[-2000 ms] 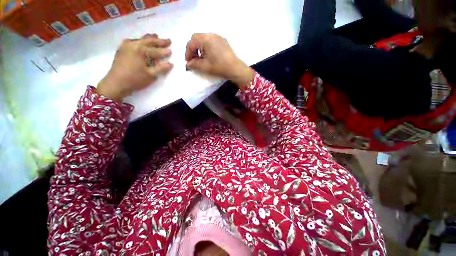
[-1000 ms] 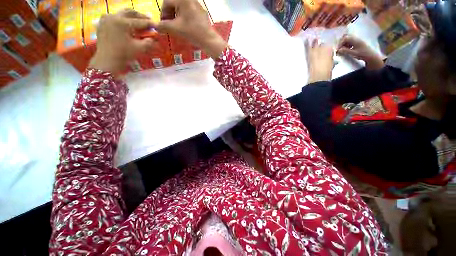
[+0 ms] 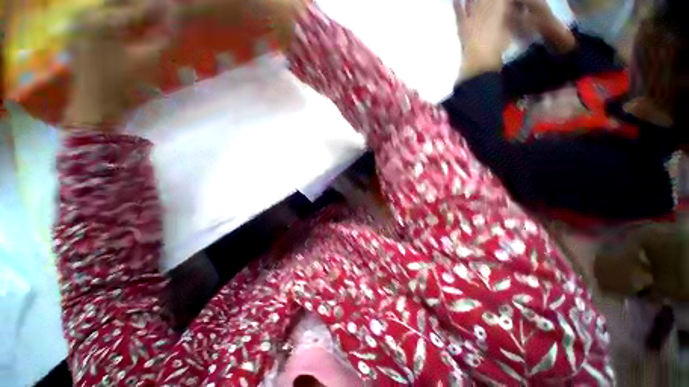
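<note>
A row of orange cartons (image 3: 215, 41) stands on the white tabletop at the upper left, badly blurred, with pale patches along the lower edge. My left hand (image 3: 102, 75) is at the left part of the row, blurred, and overlaps the cartons. My right hand (image 3: 278, 13) is at the right end of the row, mostly cut off by the top edge. Blur hides the fingers of both hands, and I cannot tell if they touch or hold the cartons or anything small.
White sheet (image 3: 227, 166) covers the table between my forearms, with a loose corner at the dark front edge. At the right a coworker in black sleeves (image 3: 483, 98) has both hands over the table. Yellow-orange carton tops (image 3: 34, 38) show at the far left.
Two seconds ago my hands were close together over the white sheet. One second ago they met above the carton tops. Now they are wide apart, one towards each side of the row.
</note>
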